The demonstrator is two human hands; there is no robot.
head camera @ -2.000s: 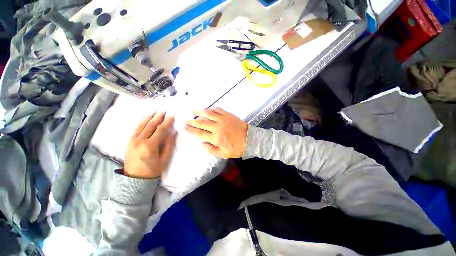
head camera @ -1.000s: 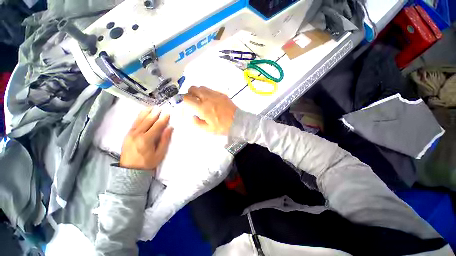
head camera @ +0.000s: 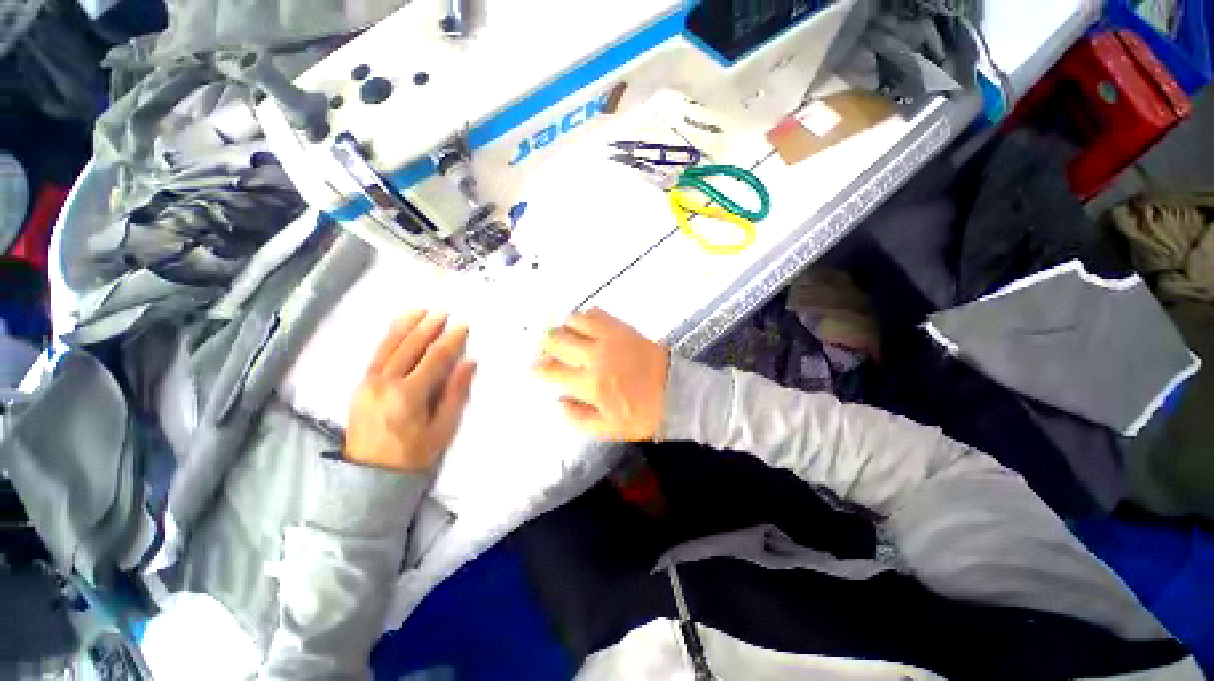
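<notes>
A bright white cut piece (head camera: 495, 439) lies on the machine table, its upper edge near the presser foot area (head camera: 490, 242) of the white JACK sewing machine (head camera: 546, 80). My left hand (head camera: 406, 393) lies flat on the white piece, left of and below the presser foot. My right hand (head camera: 606, 377) rests on its right side, fingers somewhat bent and pointing left. No fabric shows gripped in my left hand; whether my right fingertips pinch the cloth cannot be told. Part of the white piece hangs over the table's front edge.
Green and yellow scissors (head camera: 719, 210), dark snips (head camera: 655, 153) and a brown card (head camera: 836, 124) lie on the table at the right. Grey cut pieces (head camera: 200, 200) are heaped left of the machine. A grey panel with white edges (head camera: 1072, 343) lies on a dark pile. A red stool (head camera: 1125, 113) stands beyond.
My right hand has moved from beside the presser foot down and slightly right. My left hand remains on the white piece. The whole view has shifted somewhat.
</notes>
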